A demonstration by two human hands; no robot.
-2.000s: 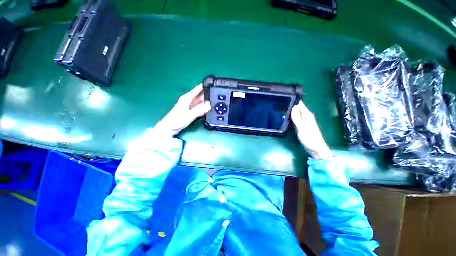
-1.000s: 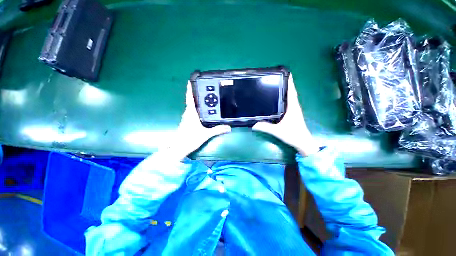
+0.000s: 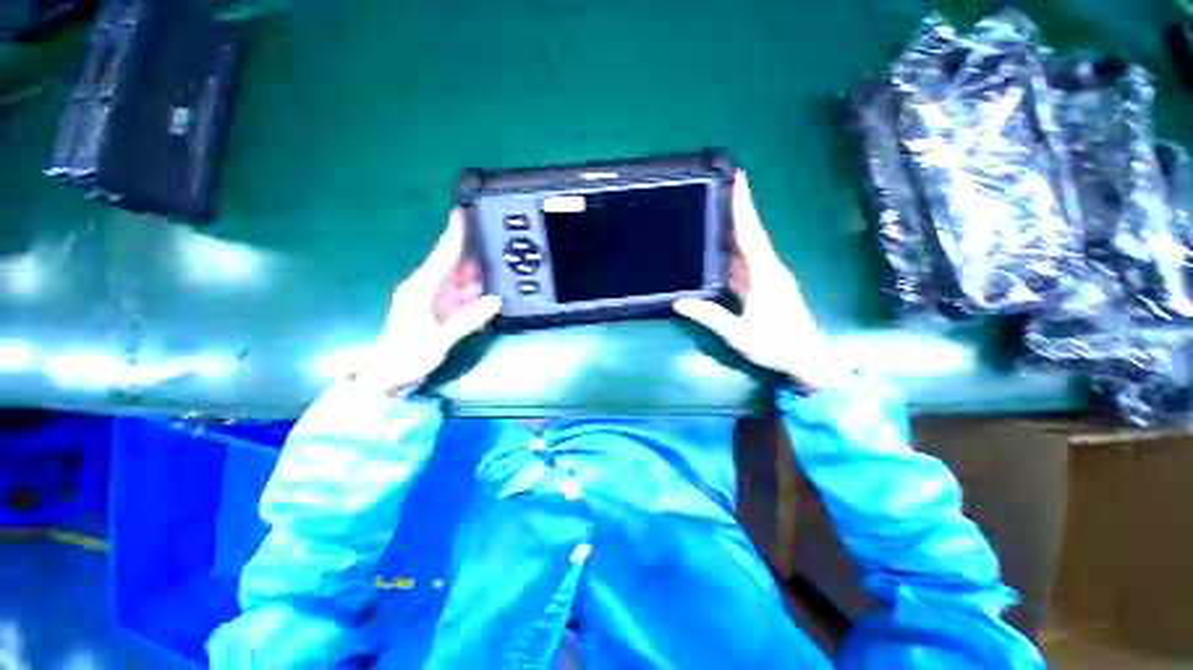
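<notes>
A handheld device point(image 3: 625, 245) with a grey face and dark screen is in front of me over the green bench, screen up. A black bumper surrounds its edges. The round navigation pad and buttons are at its left, and a small pale label is at the screen's upper left corner. My left hand point(image 3: 438, 308) grips its left end, thumb at the lower left corner. My right hand point(image 3: 765, 301) grips its right end, thumb on the lower edge. The fingers behind the device are hidden.
Bagged bumpers point(image 3: 994, 183) lie heaped at the right of the green bench point(image 3: 340, 170). Dark devices point(image 3: 164, 118) stand together at the upper left. Below the bench edge are a blue crate point(image 3: 170, 524) at left and a brown carton point(image 3: 1125, 524) at right.
Both hands and the device have shifted left in view. The thumbs moved from the middle of the lower edge out towards the corners. The camera view has also shifted.
</notes>
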